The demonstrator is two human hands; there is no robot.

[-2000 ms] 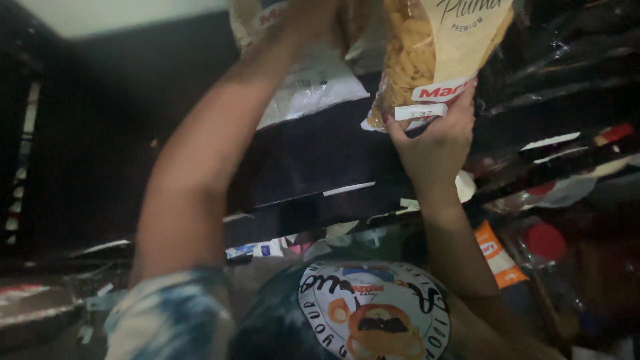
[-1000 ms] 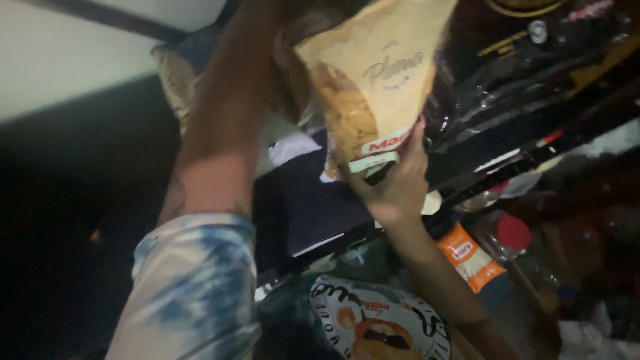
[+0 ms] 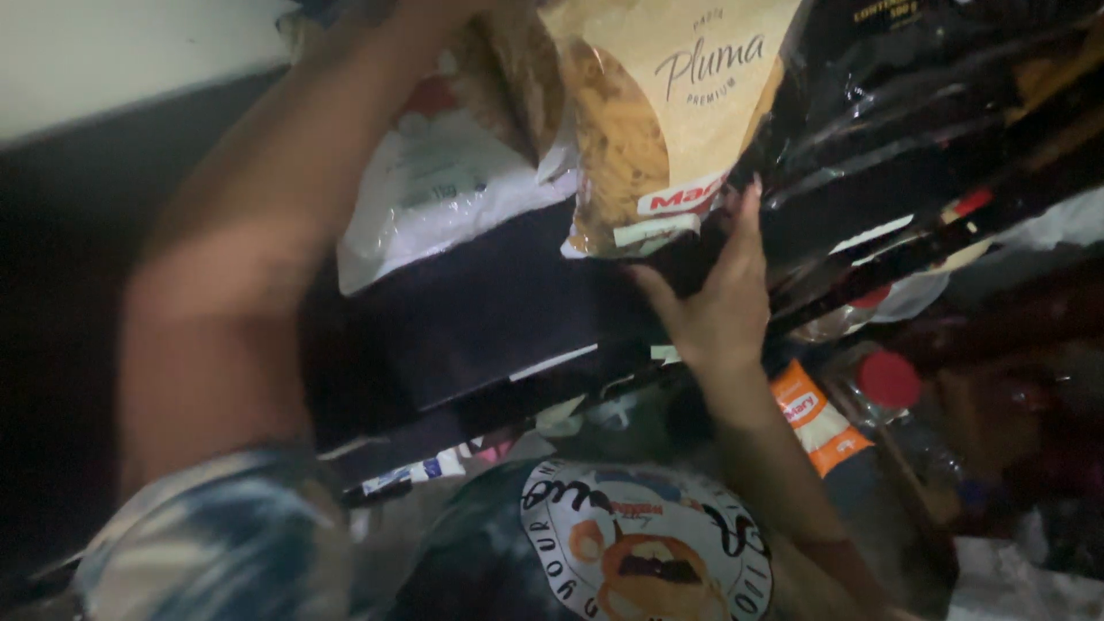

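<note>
A clear and cream plastic bag of penne pasta (image 3: 617, 142) stands at the top centre, leaning slightly, with a small pale label at its lower edge. My right hand (image 3: 724, 302) is at its lower right corner, thumb below the bag and fingers against its right side, partly hidden behind it. My left forearm reaches up across the left side and leaves the top edge, so the left hand cannot be seen. Beside that forearm lies a white bag (image 3: 431, 203) marked 1 kg, with a brownish clear bag (image 3: 526, 82) next to it.
The dark shelf edge (image 3: 552, 362) slopes across the middle. Glossy black packages (image 3: 871, 112) stand at the upper right. Lower down are an orange and white packet (image 3: 819, 418), a jar with a red lid (image 3: 888, 379) and crumpled clear plastic (image 3: 1026, 565).
Across the frames my right hand stays at the lower part of the pasta bag, its thumb now lower and spread. The left arm remains raised. The view has shifted and tilted.
</note>
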